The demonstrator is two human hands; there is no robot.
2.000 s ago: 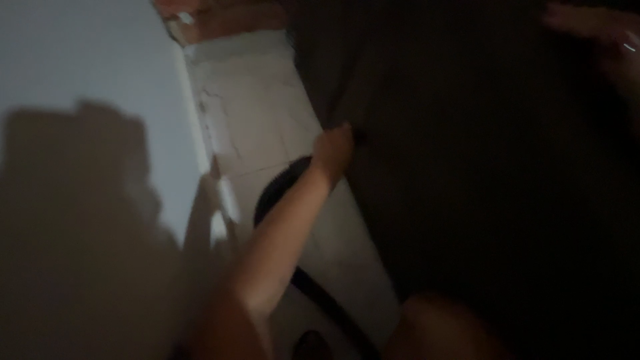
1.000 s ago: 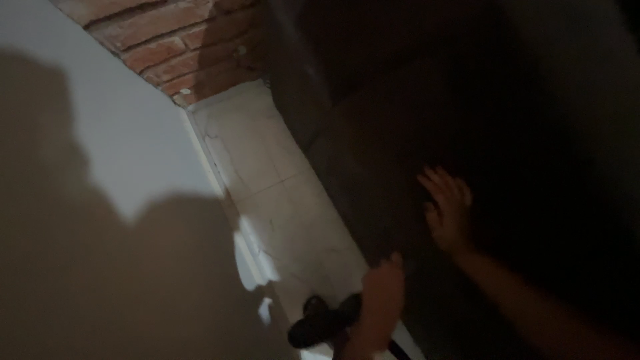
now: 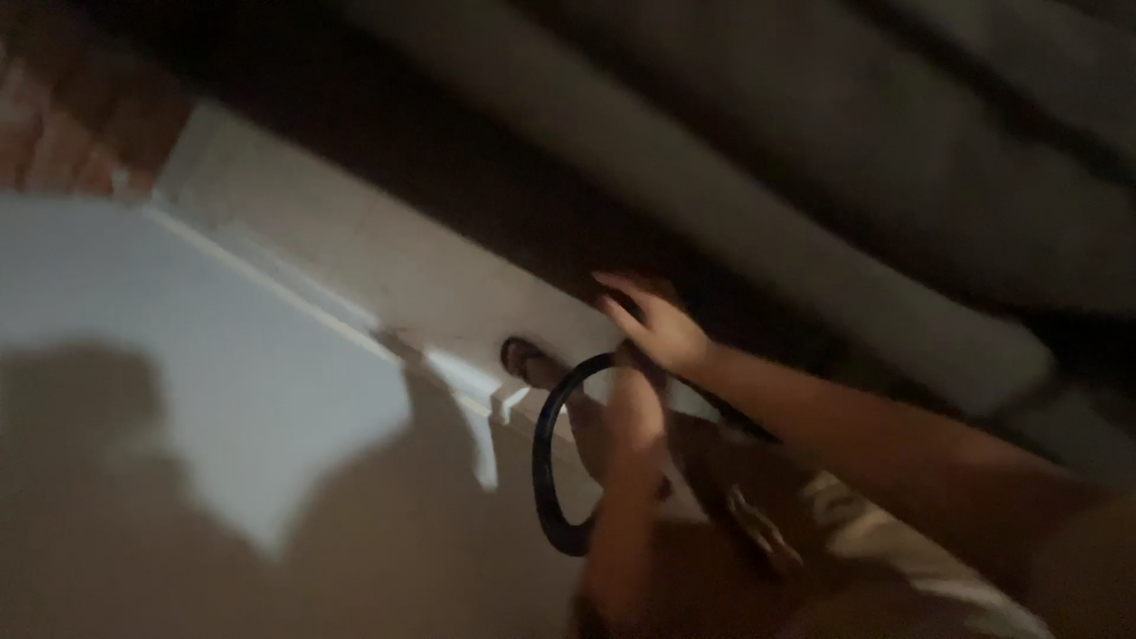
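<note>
My left hand (image 3: pixel 637 399) is closed around one end of a dark curved hose (image 3: pixel 543 461). The hose loops out to the left of that hand and passes behind my left forearm. Just above and to the right, my right hand (image 3: pixel 661 328) has its thumb and fingers apart and appears to hold nothing. Its fingertips are at the lower edge of a long dark piece of furniture, perhaps a sofa (image 3: pixel 497 195). Blur and low light hide what lies inside my left fist and whether my right fingers touch the furniture.
A pale tiled floor strip (image 3: pixel 355 231) runs between the furniture and a light wall (image 3: pixel 266 355) with a white baseboard (image 3: pixel 275 284). A brick wall (image 3: pixel 71 133) closes the far end. My foot in a dark sandal (image 3: pixel 528 362) stands near the baseboard. Shadows cover much of the wall.
My right hand has come from over the dark furniture to close beside my left hand. The hose loop now shows to the left of my left hand. The view has turned strongly.
</note>
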